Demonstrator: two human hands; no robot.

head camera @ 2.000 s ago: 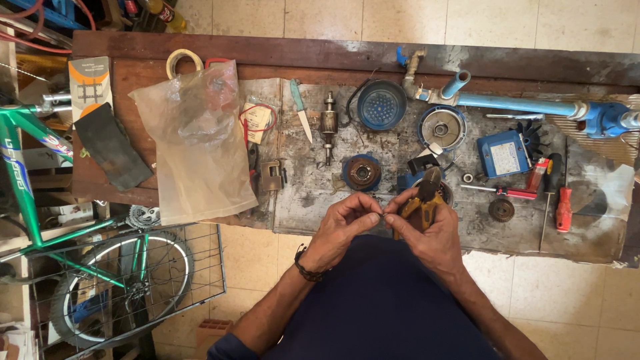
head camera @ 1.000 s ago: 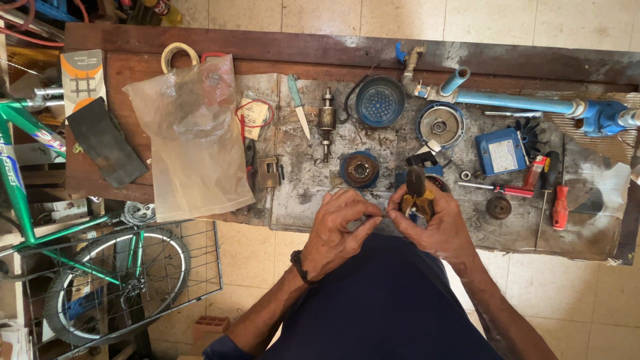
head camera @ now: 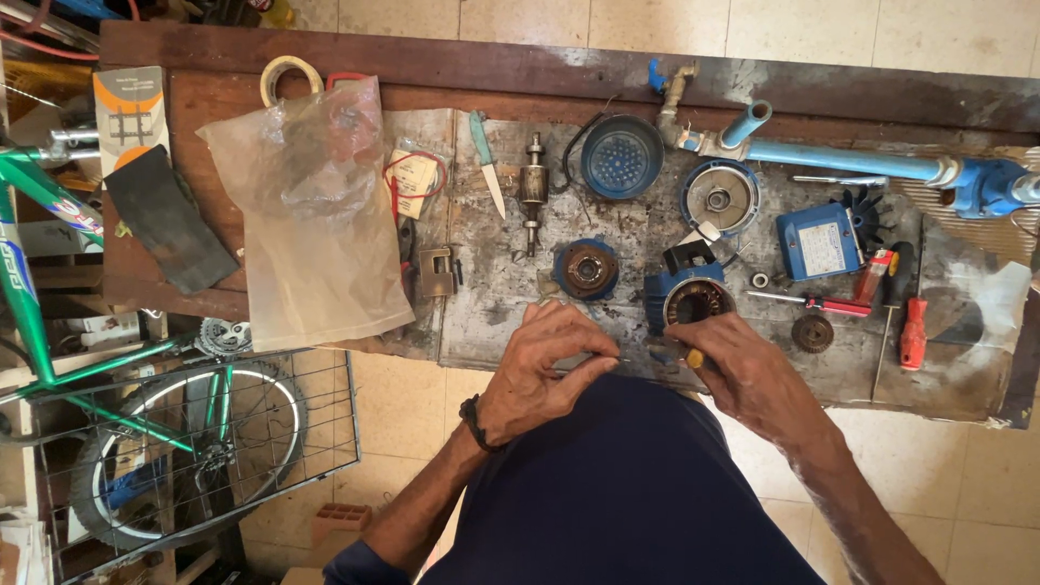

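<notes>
My left hand (head camera: 556, 370) pinches a tiny thin piece (head camera: 624, 359), too small to identify, between thumb and fingertips. To its right, my right hand (head camera: 743, 370) is closed around pliers; only a yellow handle end (head camera: 695, 357) shows, the rest hidden by the hand. Just beyond its fingers stands a blue electric motor housing (head camera: 662, 302) with copper windings inside. A blue round end cover with a bearing seat (head camera: 588, 270) lies beyond my left hand. Farther back are the motor's rotor and shaft (head camera: 533, 191) and another round end cover (head camera: 721, 197).
A knife (head camera: 487, 166), a blue perforated bowl (head camera: 621, 157) and blue piping (head camera: 845, 158) lie toward the back. At right are a blue terminal box (head camera: 819, 241), a black fan and screwdrivers (head camera: 912, 329). A plastic bag (head camera: 325, 244) covers part of the left side. A green bicycle (head camera: 122, 418) stands at left.
The hands have moved apart. My right hand has turned, and the pliers' jaws, upright in view before, are now hidden. My left hand keeps its pinch.
</notes>
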